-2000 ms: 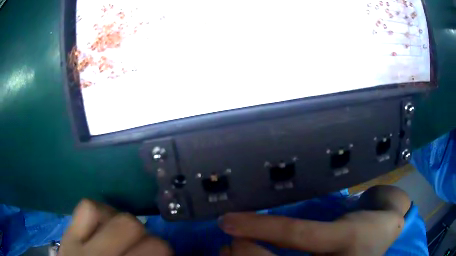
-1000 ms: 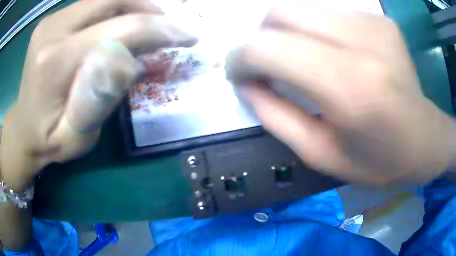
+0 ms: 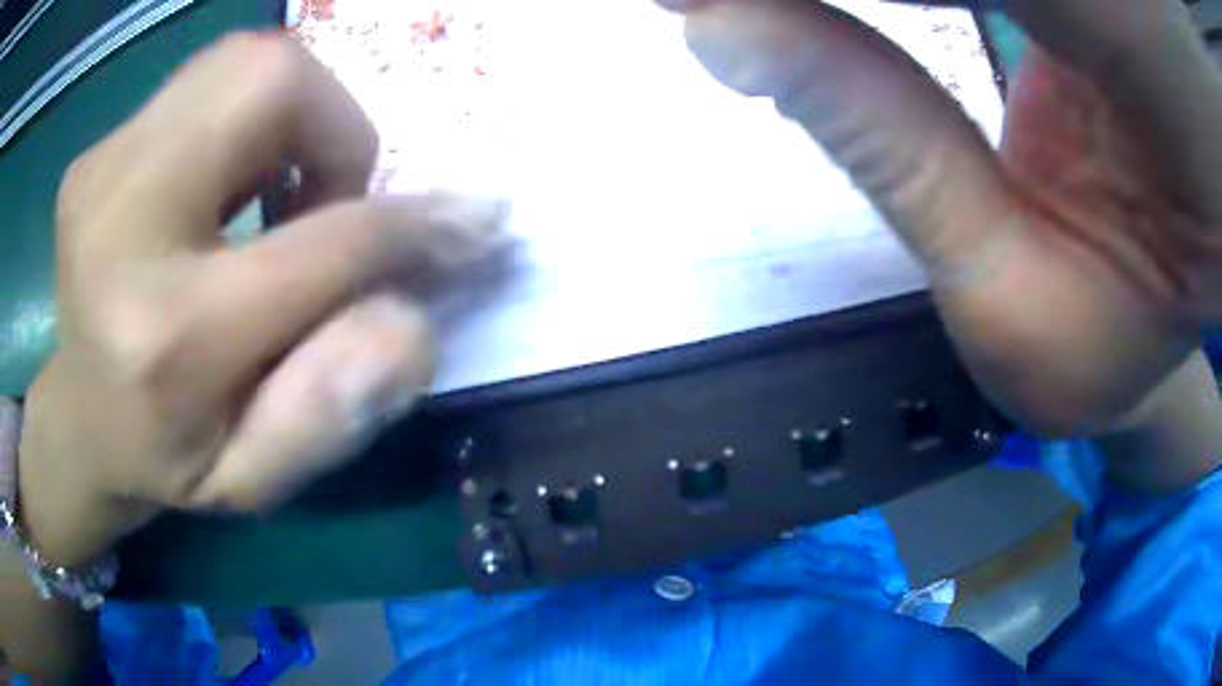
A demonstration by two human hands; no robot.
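My left hand (image 3: 255,282) is over the tray's left front corner. Its index finger and thumb look apart, the fingertips are blurred, and no part shows in them. My right hand (image 3: 1072,255) is over the tray's right side, palm partly in view; its fingertips are cut off by the top edge, so its hold is unclear. The parts tray (image 3: 670,353) has a dark rim and glaring white bottom. Small reddish parts (image 3: 432,27) lie scattered at its far left. The dark carrier fixture (image 3: 643,543), with a row of small square pockets, lies along the tray's front edge. Neither hand visibly touches it.
The green bench surface (image 3: 282,556) shows left of the fixture. Curved silver rails (image 3: 101,60) run at the upper left. Blue work clothes (image 3: 751,623) are below the fixture. A blue object (image 3: 278,646) is at the lower left, above the grey floor.
Both hands came up from below the fixture to over the tray. Over the last second my right hand moved up and right, uncovering the fixture's right-hand pockets; my left hand shifted slightly down.
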